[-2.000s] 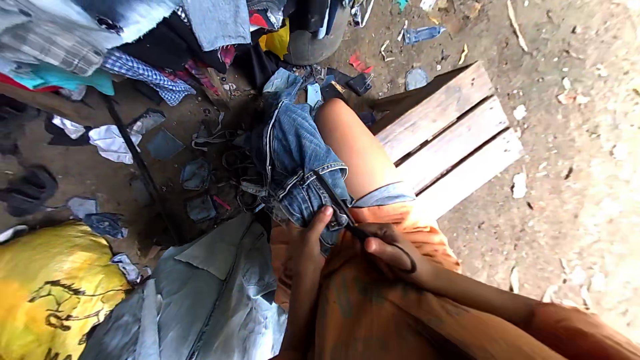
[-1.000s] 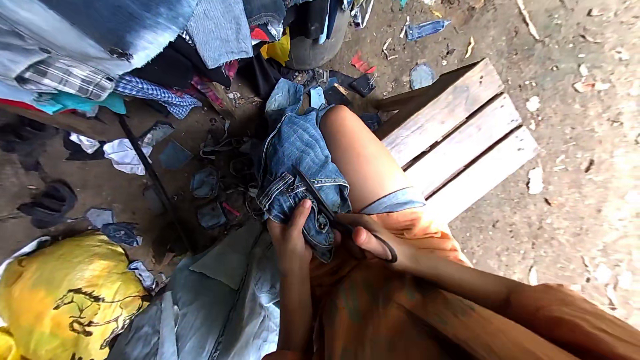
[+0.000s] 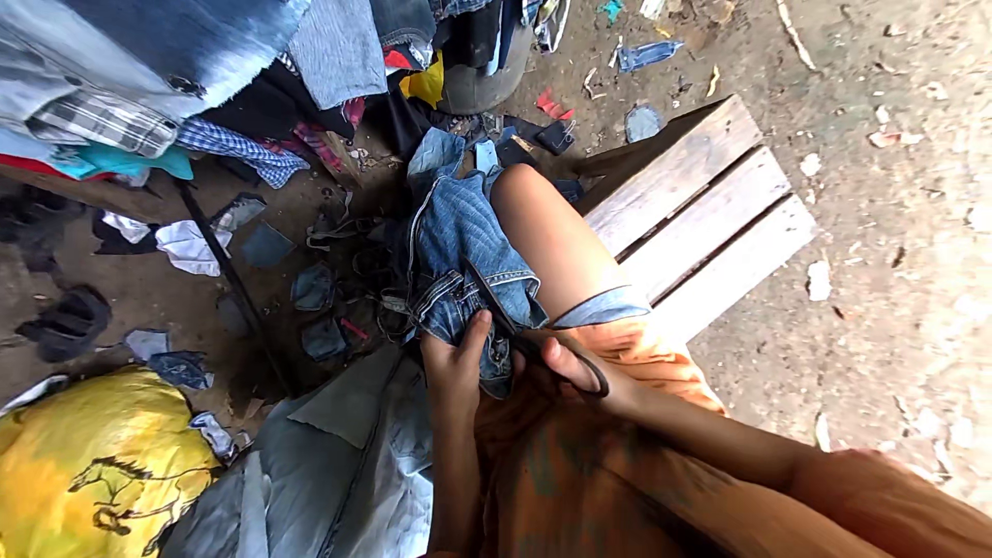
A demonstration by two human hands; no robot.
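Observation:
A blue denim garment [image 3: 473, 232] with pale stitched seams lies bunched over my lap, beside my bare knee. My left hand [image 3: 457, 360] grips its lower part, thumb on top near a thick seam. In my right hand [image 3: 570, 364] is a pair of dark-handled scissors [image 3: 496, 298], my thumb through a handle loop. One dark blade lies across the top of the denim, pointing away from me, close to my left thumb. The other blade is hidden, and whether the scissors are cutting cannot be told.
A slatted wooden bench [image 3: 697, 201] stands to the right. Piled clothes [image 3: 186, 62] cover a surface at the upper left. Denim scraps [image 3: 267, 245] and a dark sandal [image 3: 68, 322] lie on the dirt floor. A yellow sack [image 3: 101, 457] and grey fabric [image 3: 310, 457] are at the lower left.
The scissors and both hands have shifted slightly over the denim since the earlier frames. Both hands have kept their holds.

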